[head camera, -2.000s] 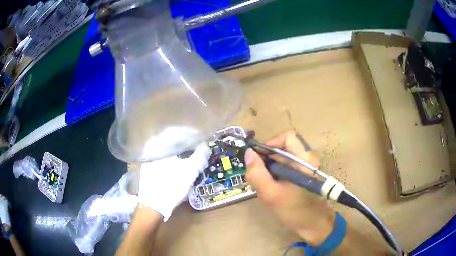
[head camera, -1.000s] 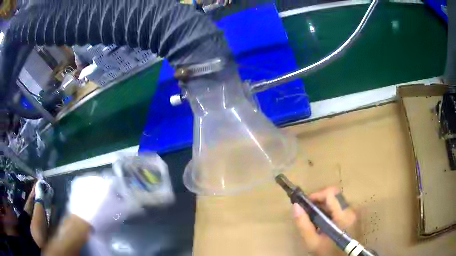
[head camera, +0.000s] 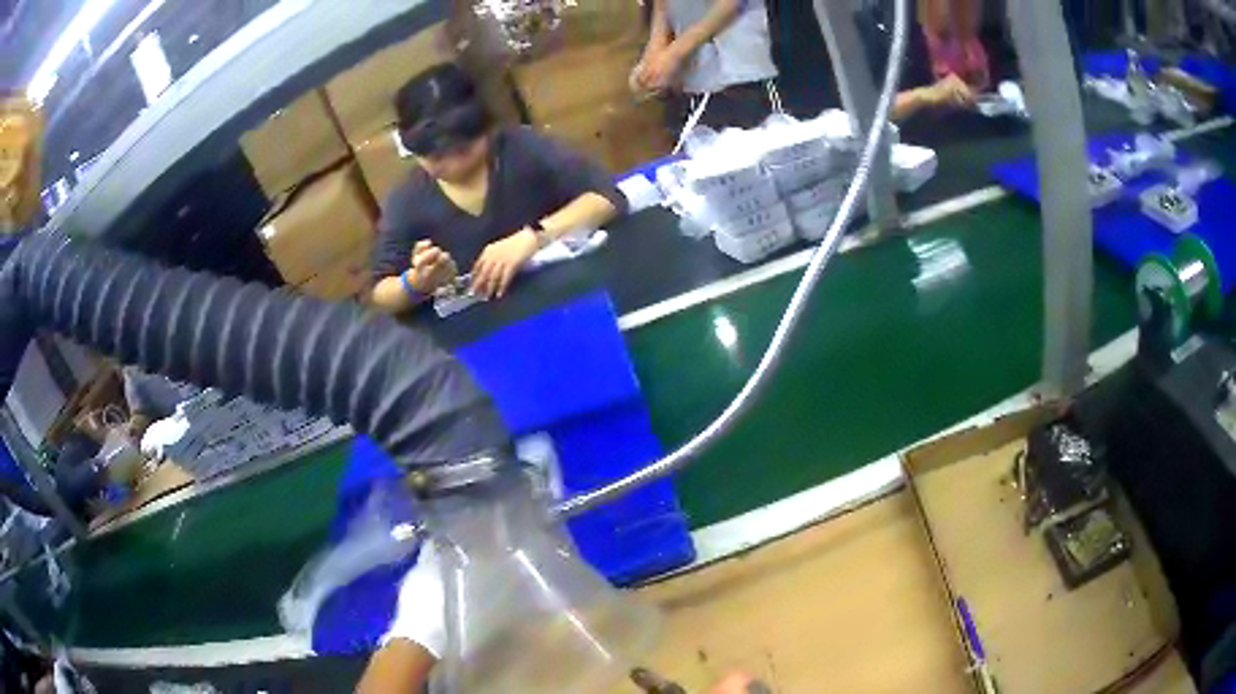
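Observation:
My left hand (head camera: 423, 603), in a white glove, reaches over the blue plastic sheet (head camera: 563, 366) and is partly hidden by the clear fume hood (head camera: 522, 597). Blurred clear plastic (head camera: 332, 576) lies left of it. A whitish thing (head camera: 538, 465) shows behind the hood's neck; I cannot tell whether my fingers hold it. My right hand (head camera: 739, 683) is cut off by the bottom edge, with only fingers showing. The dark tip of the soldering iron (head camera: 653, 681) sticks out beside it; the rest is out of view.
A black ribbed hose (head camera: 244, 332) and a silver gooseneck (head camera: 779, 339) cross the view. A cardboard tray (head camera: 935, 542) holds a dark iron stand (head camera: 1071, 502). Across the green belt (head camera: 868, 366), a person (head camera: 502, 203) works beside stacked white housings (head camera: 759, 190). A solder reel (head camera: 1179, 288) stands right.
The view has tilted up to the belt and the person opposite. My left hand has moved from the dark mat to the blue sheet. My right hand and iron are now mostly below the picture.

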